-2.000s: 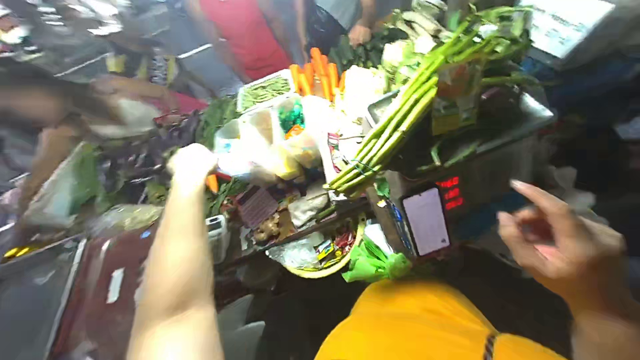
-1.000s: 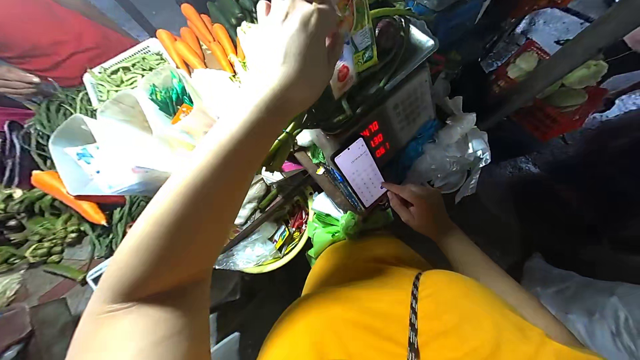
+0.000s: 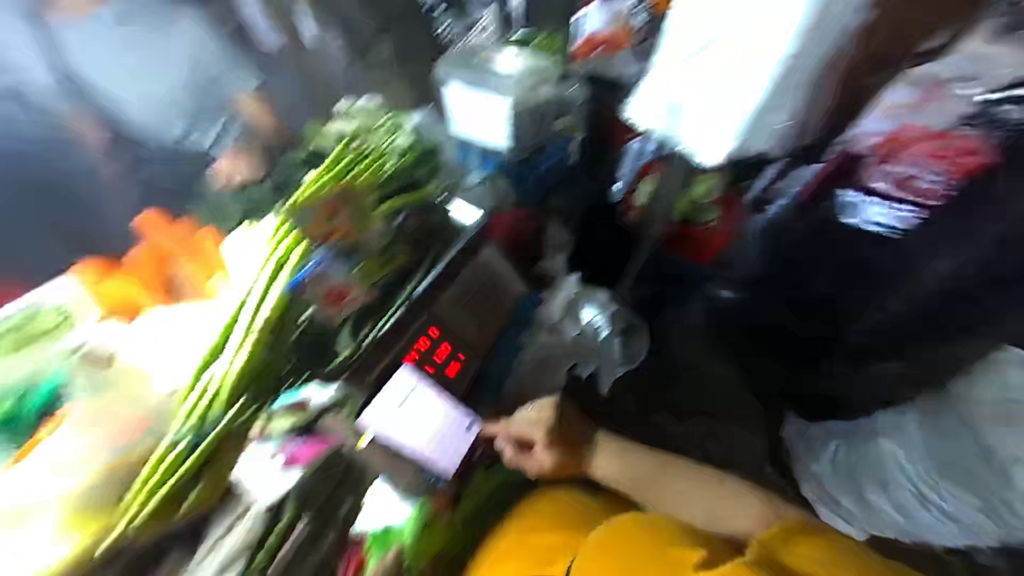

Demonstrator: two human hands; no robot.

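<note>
The view is badly blurred. My right hand [image 3: 532, 438], fingers curled, has a fingertip at the lower right edge of a lit smartphone [image 3: 420, 420]. The phone leans against the front of a weighing scale [image 3: 460, 320], just below its red digits. On the scale's tray lie leafy greens and a packet whose details are blurred. A bundle of long green stalks [image 3: 232, 360] crosses from the tray towards the lower left. My left hand is not in view.
Orange carrots [image 3: 156, 256] and pale plastic bags [image 3: 120, 400] lie at the left. A crumpled clear bag [image 3: 596, 324] hangs right of the scale. Behind it is a red crate with green produce [image 3: 704, 216]. Another person's hand [image 3: 240, 164] shows at the upper left.
The view has swung to the right. My left hand, over the scale's tray one second ago, has gone out of view. My right hand remains at the phone's edge.
</note>
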